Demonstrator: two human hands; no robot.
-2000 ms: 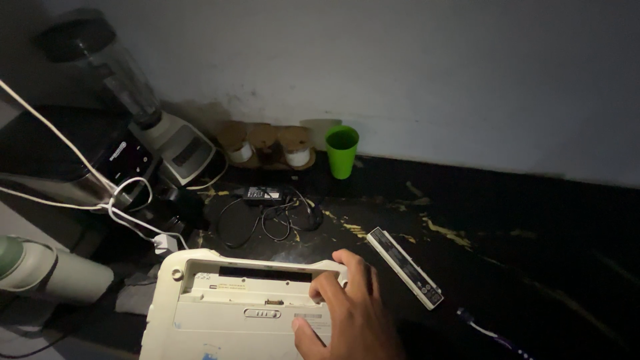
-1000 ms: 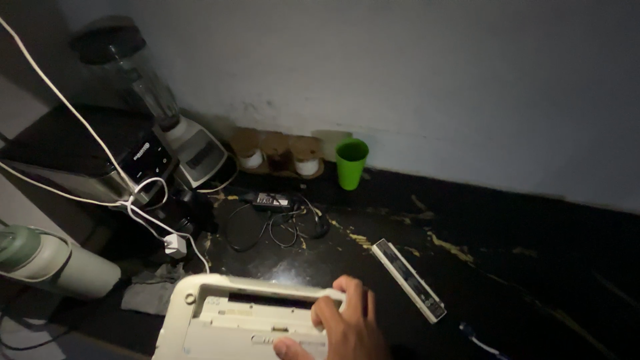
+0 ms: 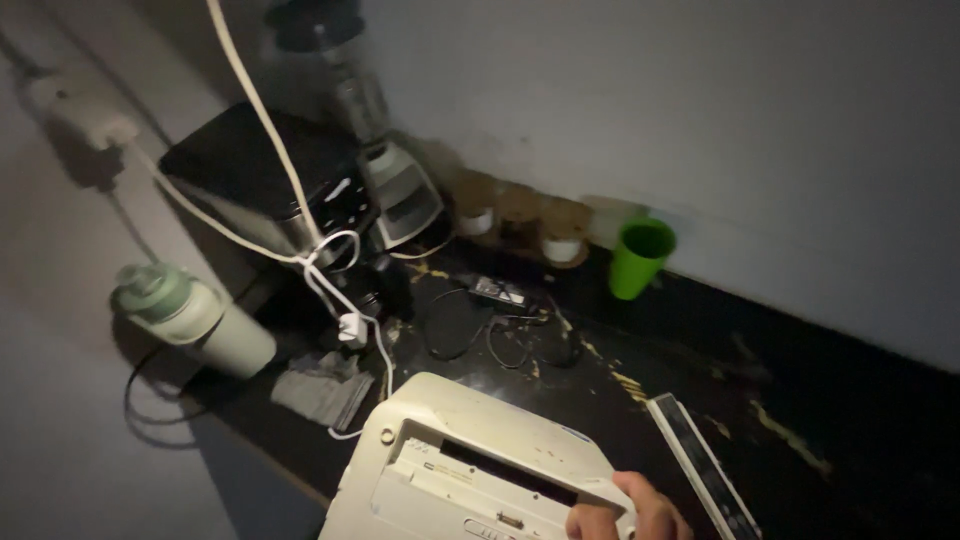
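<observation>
A white laptop (image 3: 450, 495), its underside facing up and its battery bay uncovered, fills the bottom middle of the head view. My right hand (image 3: 630, 514) grips its far right corner, with fingers over the edge and in the bay. My left hand is out of view. To the right of the laptop a long laptop battery (image 3: 701, 465) lies on the black countertop (image 3: 622, 360). Beyond the laptop sits a black power adapter (image 3: 499, 291) with its cable coiled beside it.
A green plastic cup (image 3: 641, 259) stands by the wall, near a brown cup carrier (image 3: 517, 214). At left are a blender (image 3: 405, 195), a black appliance (image 3: 262, 172), a pale green bottle (image 3: 199, 322), a grey cloth (image 3: 322, 390) and a white charger (image 3: 351, 330) on hanging cables.
The view has swung to the left, showing more of the left wall and a wall socket. My right hand stays on the laptop, whose far edge now looks more tilted.
</observation>
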